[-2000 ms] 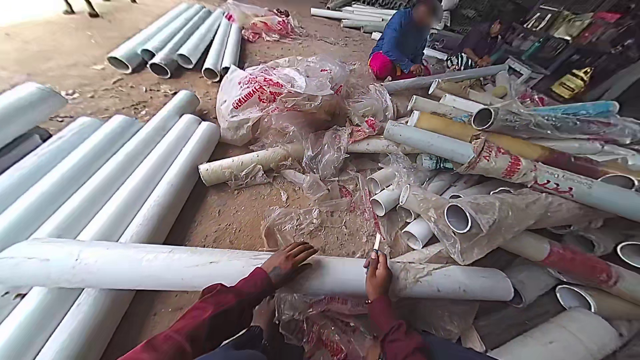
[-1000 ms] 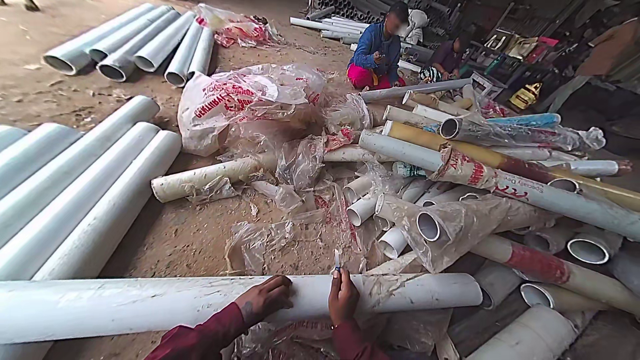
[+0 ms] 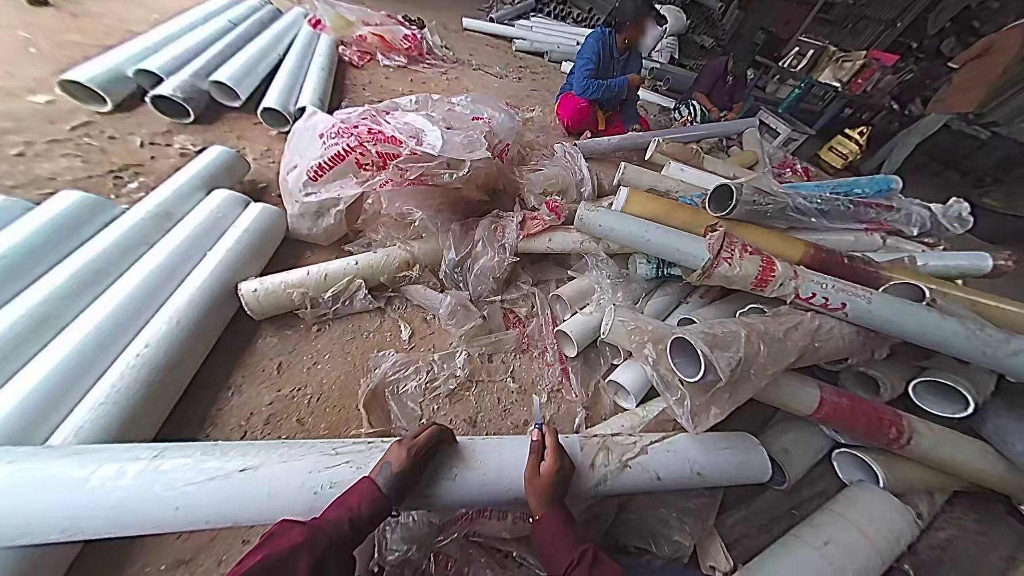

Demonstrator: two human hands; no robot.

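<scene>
A long white plastic pipe [image 3: 264, 484] lies crosswise in front of me, with dried residue on its right part. My left hand [image 3: 416, 460] rests on its upper side near the middle. Just to the right, my right hand [image 3: 548, 472] is closed around the handle of a small knife [image 3: 538, 412], its blade pointing up and away, over the pipe. Crumpled clear plastic film [image 3: 424, 380] lies on the dirt beyond the pipe, and more film is bunched beneath it.
White pipes [image 3: 160, 320] lie side by side at left, with shorter ones [image 3: 192, 68] behind. A printed plastic bag [image 3: 392, 160] sits mid-ground. At right is a heap of mixed pipes, some wrapped [image 3: 768, 352]. A person in blue [image 3: 600, 72] and another person [image 3: 720, 88] crouch at the back.
My left hand has gone from lying flat with fingers spread to a more curled hold on the pipe. The knife stays in my right hand. The view has shifted somewhat.
</scene>
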